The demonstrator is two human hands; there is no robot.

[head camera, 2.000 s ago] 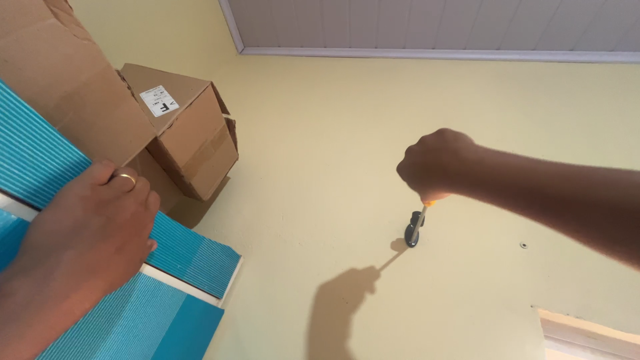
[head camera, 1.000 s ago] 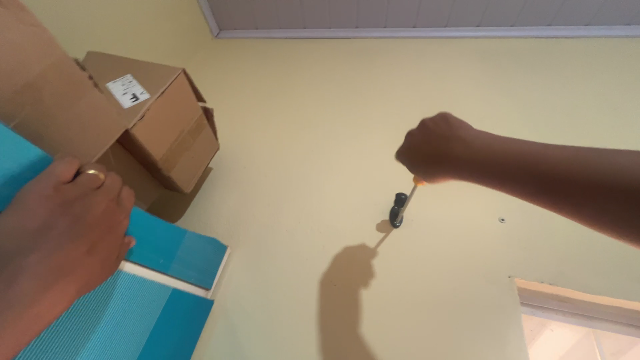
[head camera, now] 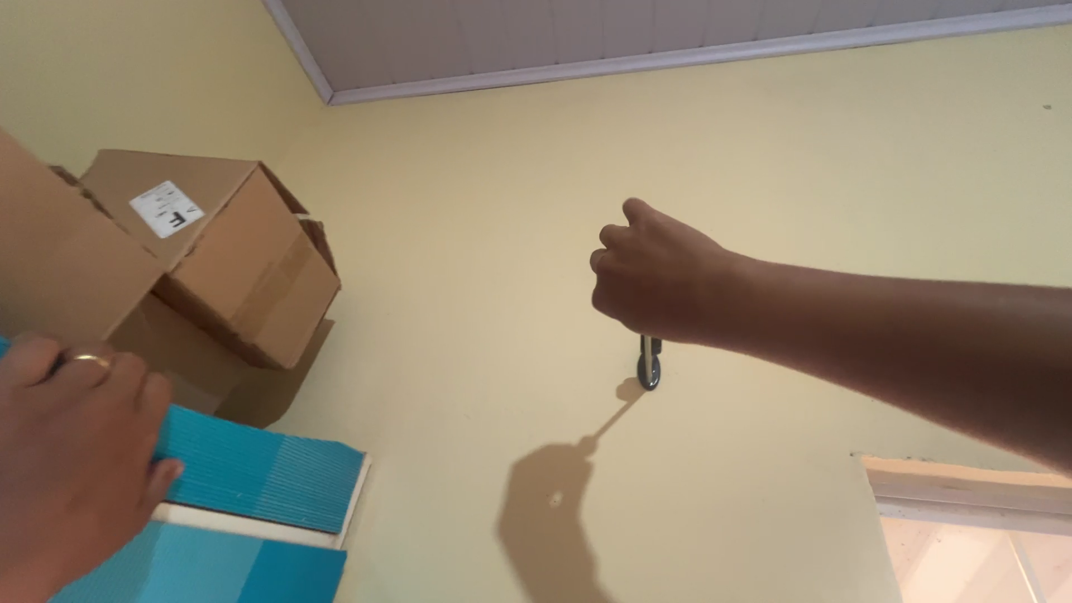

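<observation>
My right hand (head camera: 662, 272) is closed round the handle of a screwdriver (head camera: 647, 356), whose thin shaft points down from the fist. The shaft's lower end meets a small black fitting (head camera: 649, 373) on the pale yellow wall (head camera: 435, 335); the handle is hidden inside the fist. At the lower left, my left hand (head camera: 75, 469), with a ring on one finger, grips the upper edge of a blue ribbed panel (head camera: 251, 469) with white edging. The panel's exact kind cannot be told.
Cardboard boxes (head camera: 251, 276) are stacked at the left, close to the blue panel. A grey panelled ceiling (head camera: 536, 38) with pale trim (head camera: 586, 65) runs above. At the lower right is a framed opening (head camera: 963, 502) in the wall.
My right fist has turned about the screwdriver, its knuckles now pointing differently. The left hand keeps its grip on the blue panel. The view has shifted.
</observation>
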